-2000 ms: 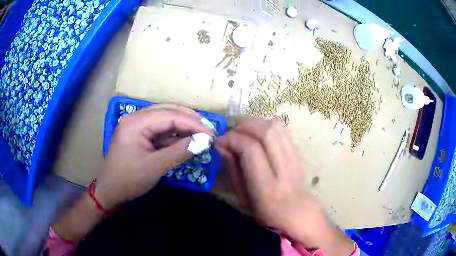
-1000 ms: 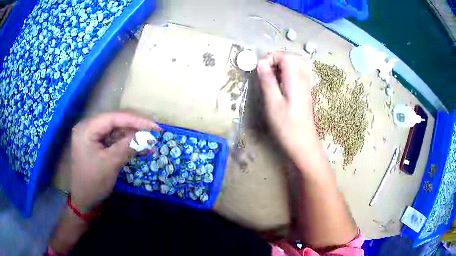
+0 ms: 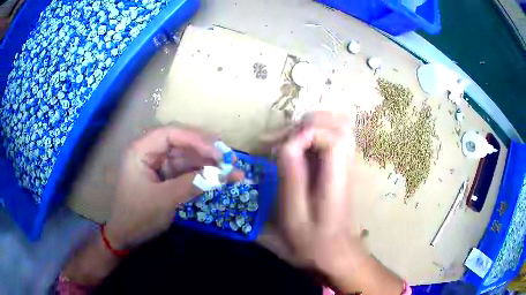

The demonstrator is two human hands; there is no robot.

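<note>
My left hand [image 3: 164, 178] holds a small blue-and-white moulded piece [image 3: 225, 157] between thumb and fingertips, with a crumpled white scrap [image 3: 207, 178] beside it. My right hand [image 3: 317, 190] is blurred, to the right of the piece and apart from it. Its fingertips are close together; whether they hold a pin cannot be told. A shallow blue tray [image 3: 265, 199] of similar pieces lies under and beside my left hand, partly hidden by it. A pile of gold-brown pins [image 3: 404, 135] lies right of my right hand.
A large blue bin [image 3: 75, 135] full of pieces stands at left. Stained cardboard [image 3: 213, 86] and a round white disc [image 3: 302, 74] lie ahead. At right are a white bottle [image 3: 476, 144], a dark red-black phone [image 3: 483, 181] and a slim rod [image 3: 449, 214]. Another blue bin [image 3: 404, 17] is at the top.
My right hand has come back from near the white disc towards my left hand. My left hand has moved right over the tray and now shows a blue-and-white piece at its fingertips.
</note>
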